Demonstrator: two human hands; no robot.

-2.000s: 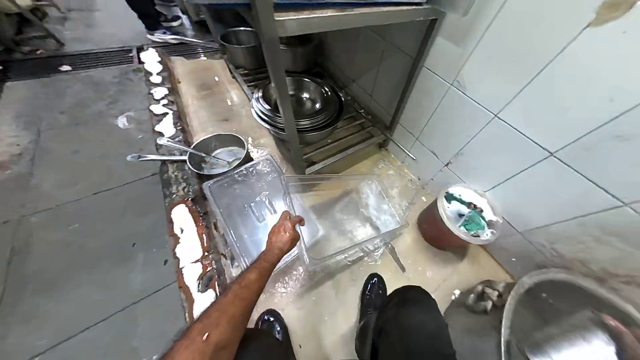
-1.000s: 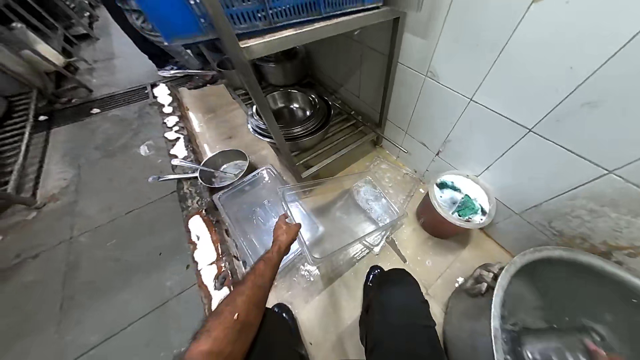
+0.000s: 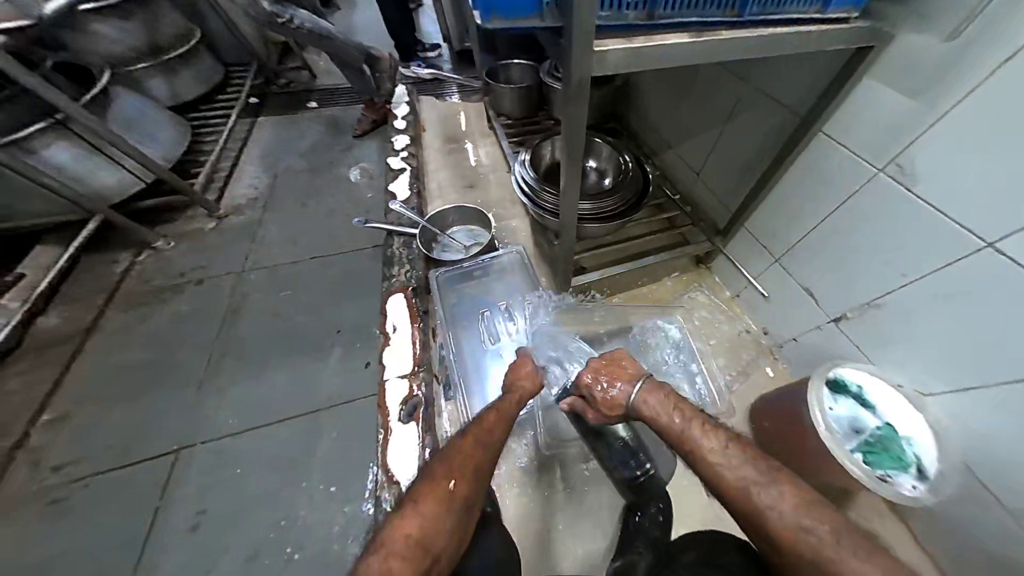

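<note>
My left hand (image 3: 524, 378) grips the near left rim of a clear plastic container (image 3: 712, 368), beside the splashing water. In my right hand (image 3: 606, 387) is a dark, shiny vessel (image 3: 624, 458), tipped over the container; its exact kind is unclear. Water (image 3: 560, 344) splashes from its mouth over the container and a second clear plastic piece with molded marks (image 3: 480, 292), which lies flat to the left. Beyond that piece stands a metal saucepan (image 3: 456, 232) holding cloudy liquid and a spoon.
A brown bucket (image 3: 788, 424) of suds and green scrubbing material stands at right, by the tiled wall (image 3: 920, 240). Stacked steel bowls (image 3: 588, 180) sit on a rack under a metal shelf (image 3: 736, 48). A broken ledge (image 3: 400, 344) runs at left. Another person's feet (image 3: 420, 60) show far off.
My right hand has come from the large pot at lower right to above the container, with the dark vessel. Water now splashes over the plastic pieces. The view has shifted, and the pot is out of sight.
</note>
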